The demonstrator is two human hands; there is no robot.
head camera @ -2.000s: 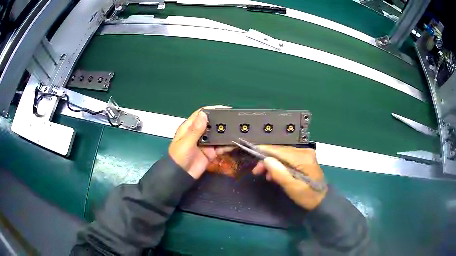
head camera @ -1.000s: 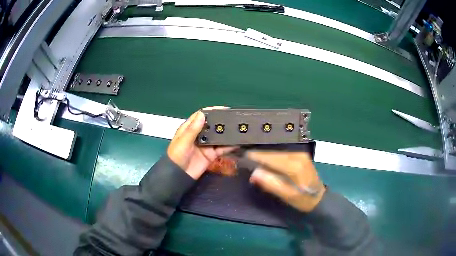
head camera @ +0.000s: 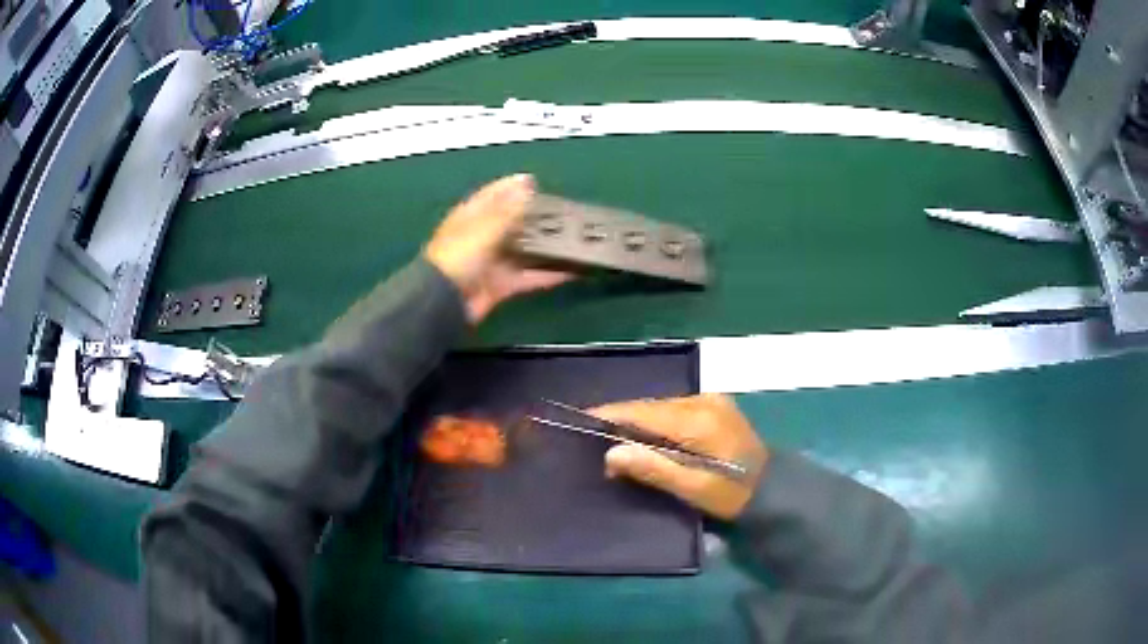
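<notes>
My left hand point(head camera: 485, 245) holds the left end of a grey-brown carrier plate point(head camera: 613, 242) above the green belt. The plate is tilted, its right end lower, and four round seats show in a row, blurred. My right hand point(head camera: 686, 453) holds silver tweezers point(head camera: 630, 437) over the black tray point(head camera: 579, 516); the tips are apart, and I cannot tell if anything is between them. A pile of tiny orange parts point(head camera: 462, 442) lies in the tray's left part.
A second four-seat plate point(head camera: 212, 305) lies on the green conveyor belt point(head camera: 831, 239) at the left. White-silver guide rails point(head camera: 856, 359) cross the view. A sensor bracket point(head camera: 229, 367) with black cable is on the near rail. Machine frame stands left and right.
My left hand has moved the plate up and away from the tray, over the belt. The tray and orange pile are now uncovered. The view has shifted. My right hand still holds the tweezers.
</notes>
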